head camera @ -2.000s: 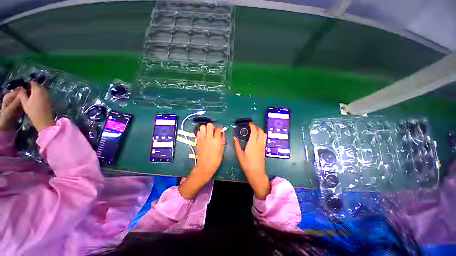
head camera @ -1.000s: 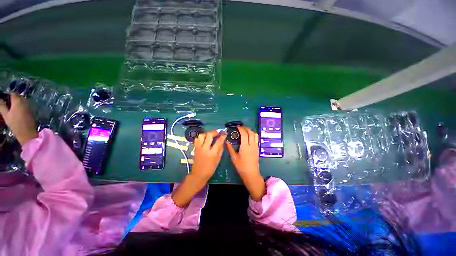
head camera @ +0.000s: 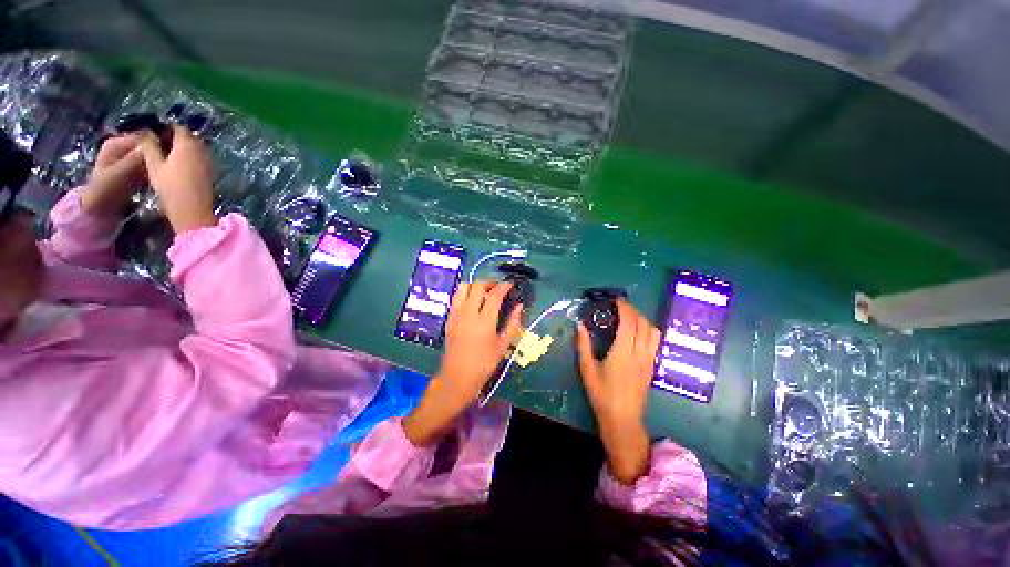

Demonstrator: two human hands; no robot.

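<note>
My left hand [head camera: 474, 341] holds a round black device [head camera: 516, 290] with its dark flap up; the fingers cover part of it. My right hand [head camera: 622, 363] holds a second round black device [head camera: 600, 319] with a ring mark on its face and its flap up. A white cable [head camera: 543, 318] loops between the two devices, with pale-yellow tags [head camera: 533, 348] on it beside my left fingers. A lit phone [head camera: 432, 292] lies left of my left hand. Another lit phone [head camera: 692, 334] lies right of my right hand.
A clear empty blister tray [head camera: 521, 83] lies at the back. A blister tray with dark rounds [head camera: 886, 410] is at the right. A neighbour in a pink sleeve [head camera: 227, 288] works at the left, near a third phone [head camera: 333, 269]. A white support [head camera: 941, 305] slants in at the right.
The view has turned, so the bench appears tilted and shifted right. My left hand now covers more of the left device. The yellow tags have moved from left of my left hand to its right.
</note>
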